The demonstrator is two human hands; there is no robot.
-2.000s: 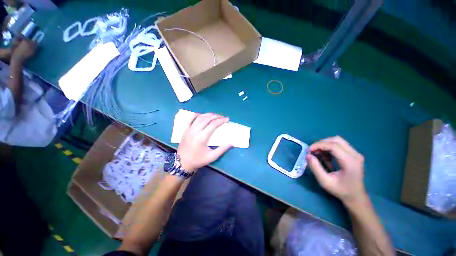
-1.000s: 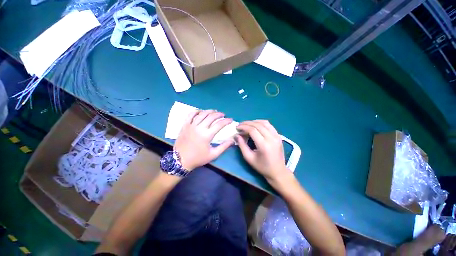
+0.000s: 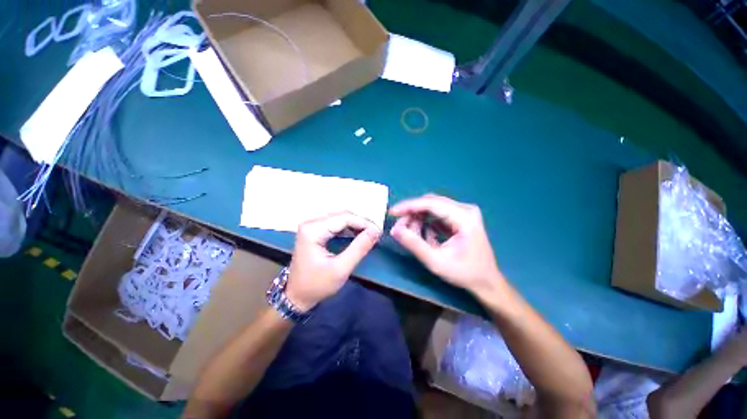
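Observation:
A blank white sheet (image 3: 307, 199) lies flat on the green bench in front of me. My left hand (image 3: 328, 255), with a watch on the wrist, is at its lower right edge, thumb and forefinger tips together. My right hand (image 3: 446, 239) is just right of the sheet, fingers curled and thumb near the forefinger. The fingertips of the two hands face each other with a small gap. Anything between them is too small to tell. No white frame shows clearly near my hands; the right hand hides the bench under it.
An open carton (image 3: 282, 102) with one wire stands at upper left, beside a narrow white strip (image 3: 233, 102). A wire bundle (image 3: 110, 123) hangs over the bench edge. Two small scraps and a rubber band (image 3: 414, 120) lie ahead. A bagged-parts carton (image 3: 637, 233) and another person's arm (image 3: 696, 385) are right.
My left hand has moved off the sheet's middle to its lower right edge, uncovering most of it. My right hand moved in from the right, then slightly away from the left. The white frame no longer shows.

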